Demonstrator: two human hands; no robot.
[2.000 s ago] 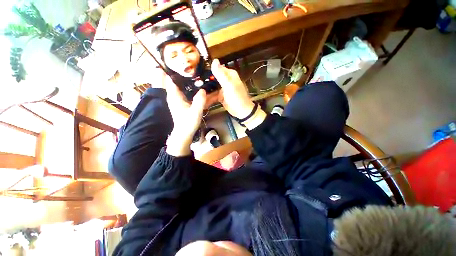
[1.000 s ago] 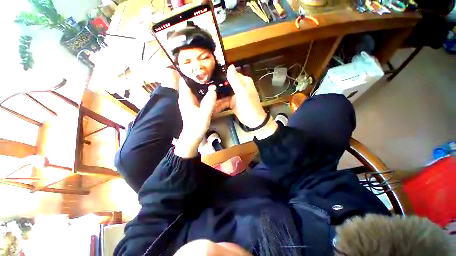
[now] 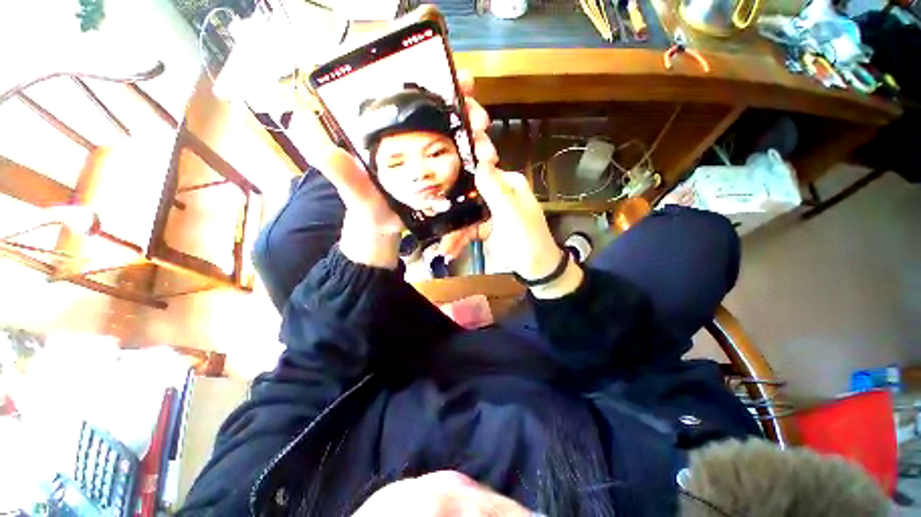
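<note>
The smartphone is held up, tilted, above my lap. Its bright screen shows a face with a dark band on the head and small icons at the lower edge. My left hand grips the phone's left side and is washed out by glare. My right hand grips the lower right side, with fingers behind the phone and along its right edge. A thin black wristband is on my right wrist.
A wooden table crosses the top, bearing orange-handled pliers and a kettle. A white box is below it. Wooden chairs stand left, a keypad lower left, a red bag lower right.
The phone and both hands sit lower and further right in the view. My left thumb has left the screen's lower edge. The face on the screen has closed its mouth. The view has shifted.
</note>
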